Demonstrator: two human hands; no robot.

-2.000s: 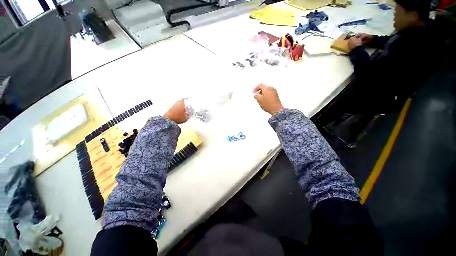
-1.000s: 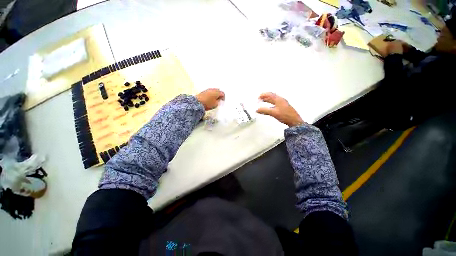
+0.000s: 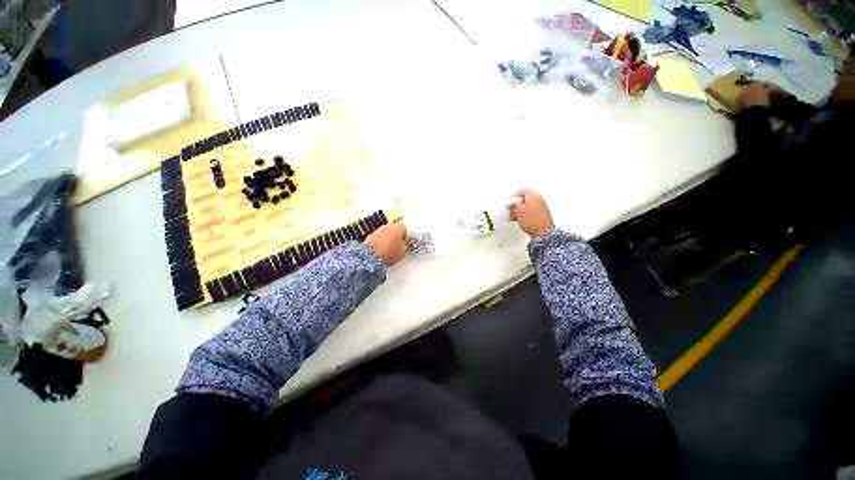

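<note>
A clear plastic bag with small pieces in it lies between my hands on the white table. My left hand is closed on its left end, beside small metal-looking bits. My right hand pinches its right end. A small dark and yellowish piece shows near the right end; whether it is inside the bag is unclear. The yellow board lies to the left, with black strips lined along its edges and small black lumps piled mid-board. A black strap with a pale spot lies on it.
A second yellow sheet holds a white block behind. At left are dark material in plastic, white crumpled material and loose black strips. Clear bags and red items lie at back right, near another person's hand.
My hands have moved apart and the bag is stretched between them. My left hand is lower, beside the board's near corner. The view has shifted, uncovering the board's near strip row.
</note>
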